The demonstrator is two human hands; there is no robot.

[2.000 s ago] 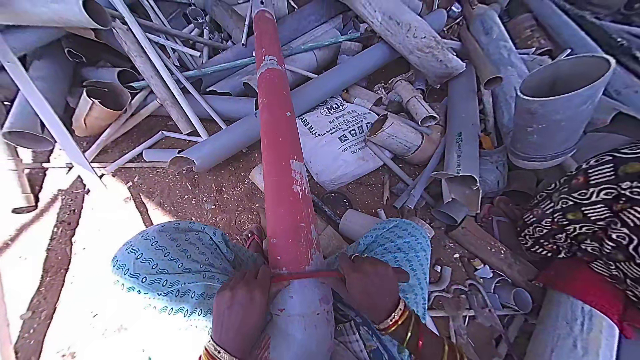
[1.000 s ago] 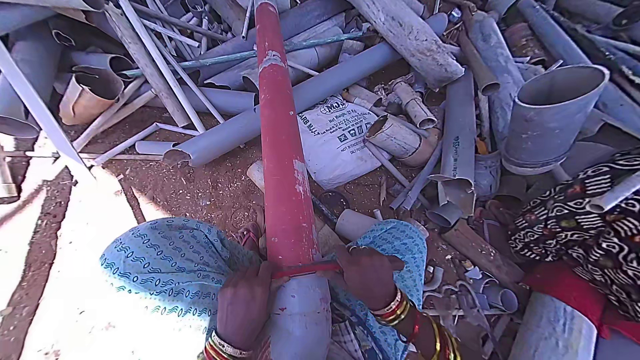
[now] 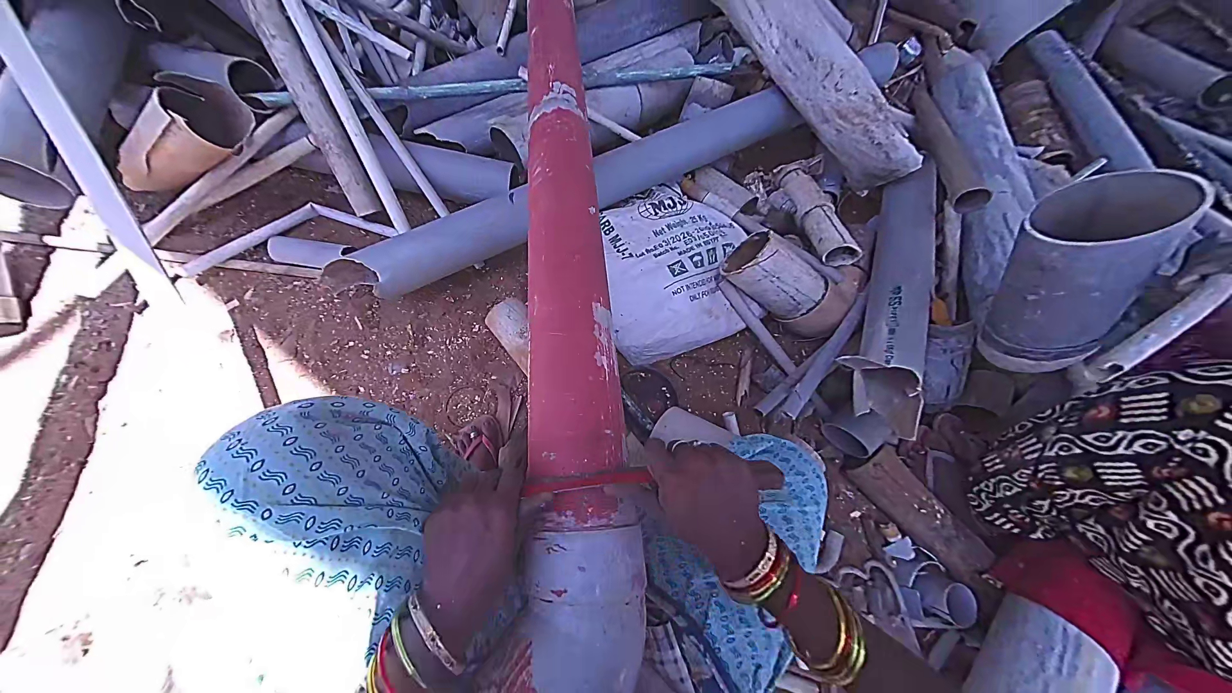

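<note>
A long pipe with chipped red paint (image 3: 575,385) points away from me between my knees, its near end bare grey (image 3: 587,616). Across it, near the border of red and grey, lies a thin red strip or blade (image 3: 621,478); I cannot tell which. My left hand (image 3: 472,549) grips the strip's left end beside the pipe. At the right end my right hand (image 3: 707,500) is closed on it, knuckles up. Bangles circle both wrists. Patterned blue cloth (image 3: 327,481) covers my knees on both sides of the pipe.
Grey pipes, among them a long one (image 3: 462,241), and broken pieces lie heaped ahead. A white printed sack (image 3: 664,279) is under the red pipe's right side. A wide grey pipe (image 3: 1088,279) stands at right, near a person in patterned dark cloth (image 3: 1107,472).
Both hands stay at the strip across the pipe. A white pipe or stick visible over the neighbouring person's cloth one second ago is no longer there.
</note>
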